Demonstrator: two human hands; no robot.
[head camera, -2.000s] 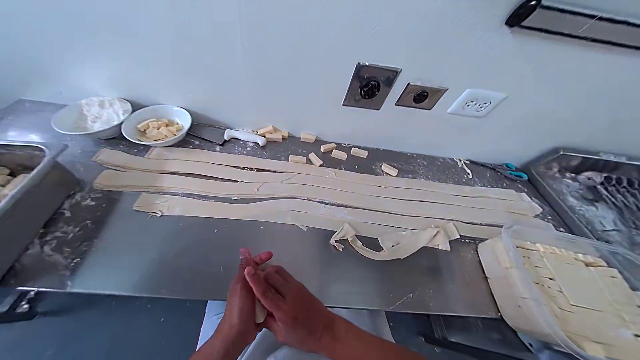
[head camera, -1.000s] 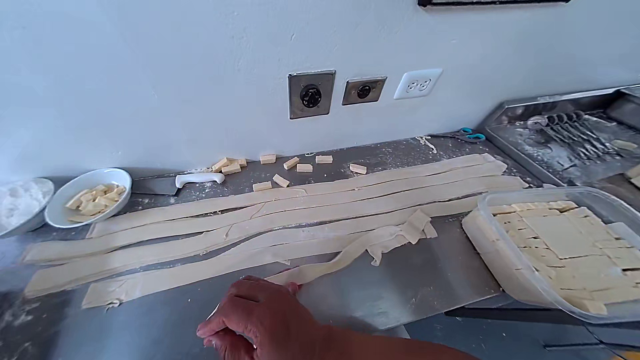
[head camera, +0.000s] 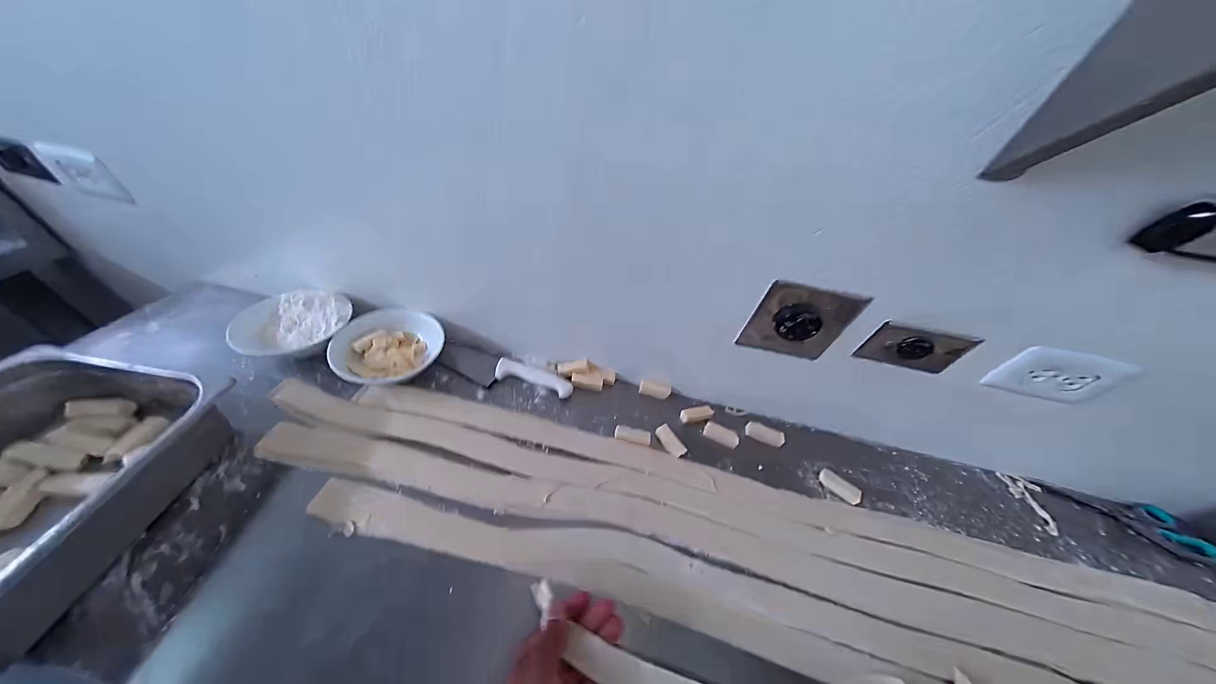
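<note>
At the bottom edge, my left hand (head camera: 570, 641) holds one end of a narrow dough strip (head camera: 617, 660) between thumb and fingers, with a small torn tip sticking out above the thumb. The strip runs off toward the lower right. My right hand is out of view. Just beyond the hand, several long flat dough strips (head camera: 532, 546) lie side by side across the steel worktop. Behind them are scattered short pale cheese-like sticks (head camera: 720, 435) and a white-handled knife (head camera: 534, 376).
A bowl of white flour (head camera: 249, 332) and a bowl of pale pieces (head camera: 427, 351) stand at back left. A steel tray (head camera: 195, 404) holding dough-wrapped sticks (head camera: 81, 437) is at left. Teal-handled scissors (head camera: 1183, 541) lie at far right by the wall, which carries outlets (head camera: 798, 321).
The hands were together two seconds ago; now one holds a dough strip end and the other is out of view. The view has swung left, bringing the steel tray in and losing the plastic tub.
</note>
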